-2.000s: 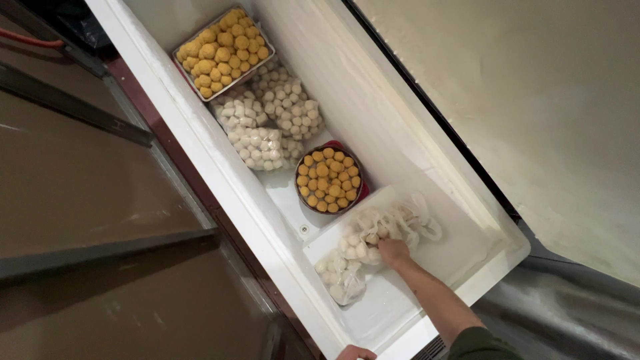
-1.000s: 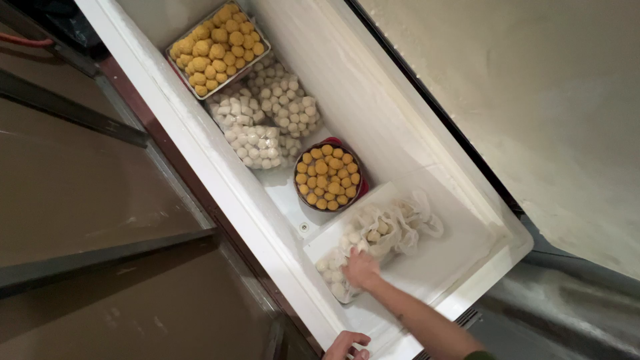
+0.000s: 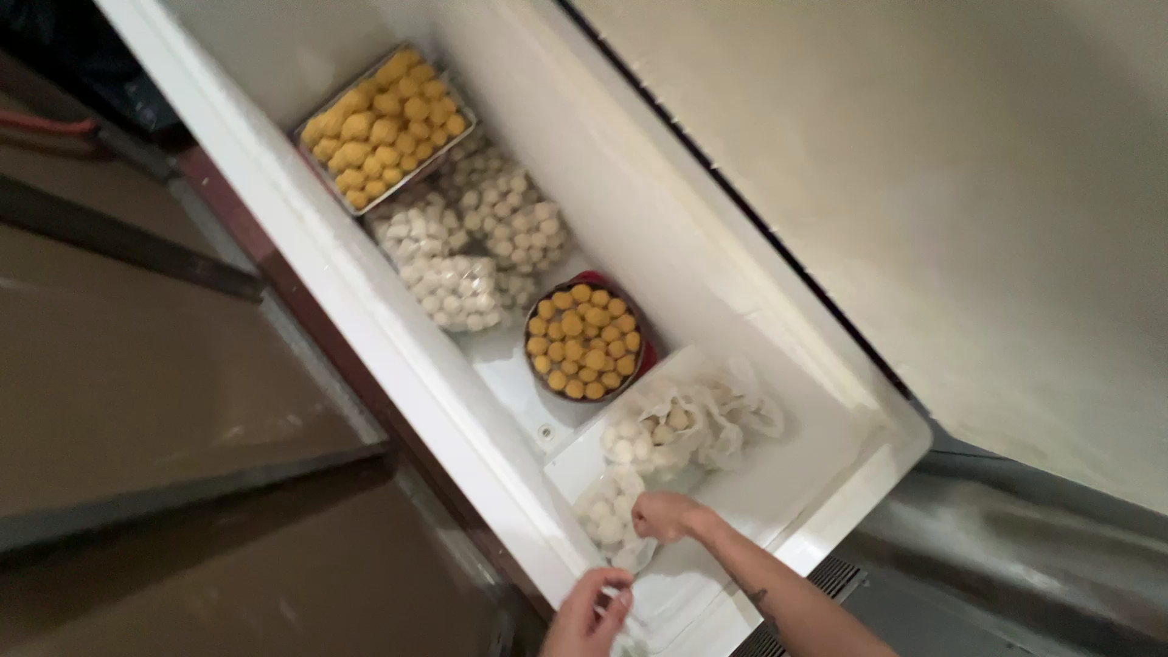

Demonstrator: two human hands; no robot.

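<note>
My right hand (image 3: 671, 517) is closed on the edge of a clear plastic bag of pale round balls (image 3: 607, 516), which lies on the raised step in the chest freezer. My left hand (image 3: 595, 610) is over the freezer's near rim with its fingers curled; some clear plastic shows beside and below them, and whether it grips that plastic is hard to tell. Just beyond lies another open plastic bag of pale balls (image 3: 652, 438), its crumpled mouth toward the far wall. A round pan of yellow-orange balls (image 3: 584, 342) stands on the freezer floor beside the step.
Farther along the chest freezer (image 3: 401, 383) are several clear bags of whitish balls (image 3: 456, 290) and a rectangular tray of yellow-orange balls (image 3: 388, 128) resting against them. The freezer's raised lid (image 3: 912, 182) stands along the far side. Brown panels (image 3: 164, 365) lie at the left.
My right hand has moved from the farther bag to the nearer one, which now sits apart from it. My left hand has come farther over the rim, close to the nearer bag.
</note>
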